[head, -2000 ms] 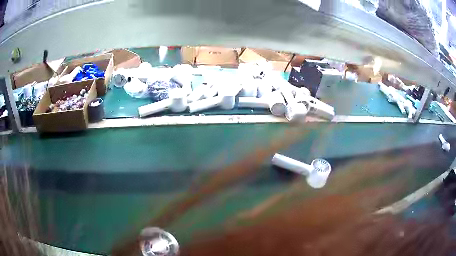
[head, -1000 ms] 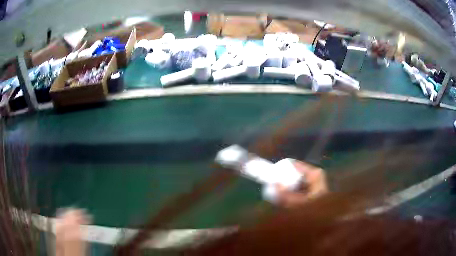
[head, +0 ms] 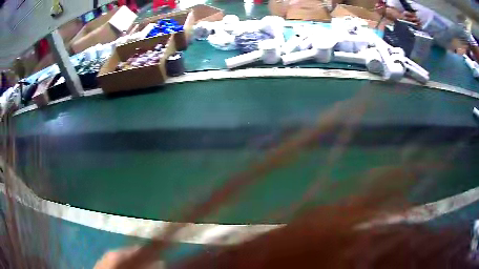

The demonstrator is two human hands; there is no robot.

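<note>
My left hand (head: 122,258) shows only as a blurred, cut-off patch of skin at the bottom edge, left of the middle, over the near bench. Whether it holds anything cannot be told. My right hand is not visible; reddish-brown blurred strands cover the lower right. The green conveyor belt (head: 157,178) runs across the view with a darker lengthwise band. A pale blurred spot lies on the near side rail (head: 105,219); what it is cannot be told. A pile of white fan bodies (head: 315,44) lies across the belt.
Across the belt at left stands an open brown box of small parts (head: 134,75), with a dark round container (head: 174,64) beside it and a blue bunch (head: 165,27) behind. A metal post (head: 66,63) stands further left. A dark box (head: 400,35) stands right of the pile.
One second ago my right hand held a white fan body over the belt; both are now out of sight. My left hand shows lower and further right. The view has turned left.
</note>
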